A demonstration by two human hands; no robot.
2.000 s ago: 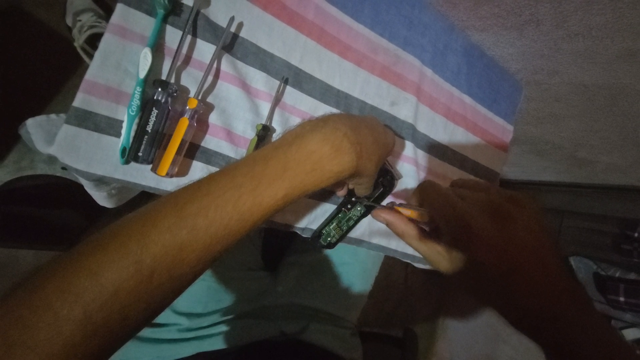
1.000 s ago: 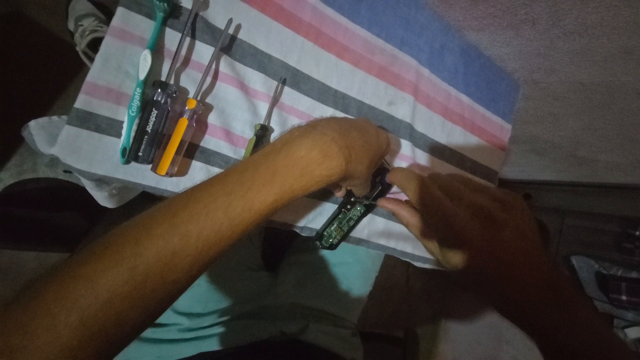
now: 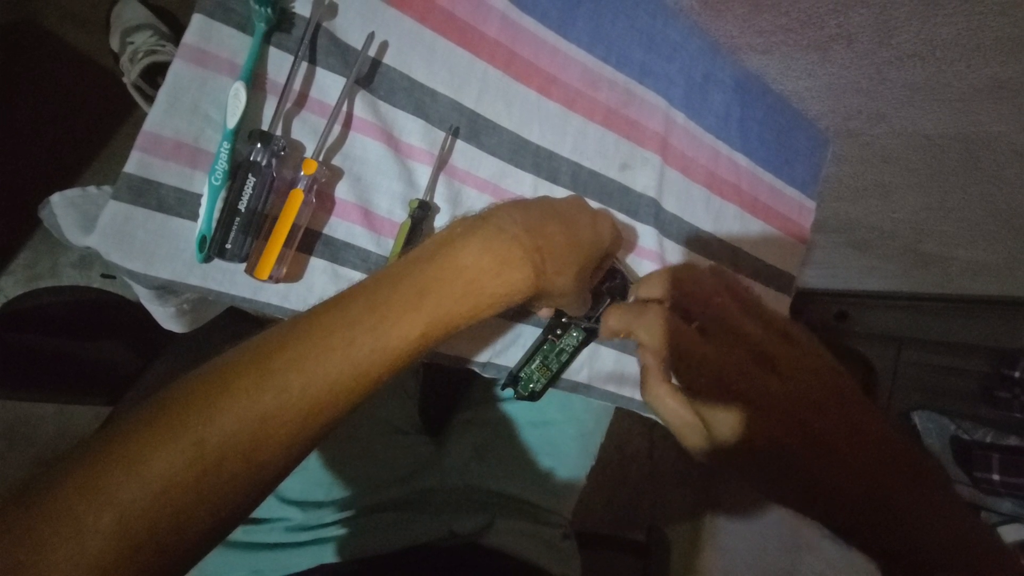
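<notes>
A small black electronic device with an exposed green circuit board (image 3: 552,358) lies at a slant near the cloth's front edge. My left hand (image 3: 572,252) is curled over its upper end and grips it; the fingers hide part of the housing. My right hand (image 3: 688,344) is at the device's right side, thumb and fingertips together against its dark upper part (image 3: 610,288). Whether those fingertips pinch the housing or a small part is not clear. A small screwdriver with a green and black handle (image 3: 411,228) lies beyond my left forearm, its handle end partly hidden.
A teal and white toothbrush (image 3: 218,172), a screwdriver with a black handle (image 3: 250,200) and one with a clear and orange handle (image 3: 286,224) lie side by side at left on the striped cloth (image 3: 512,104). A shoe (image 3: 142,52) is beyond the cloth at upper left.
Two seconds ago an orange piece showed between my right fingers; it is out of sight now. The right fingertips have shifted up along the device. My left hand stays over its upper end.
</notes>
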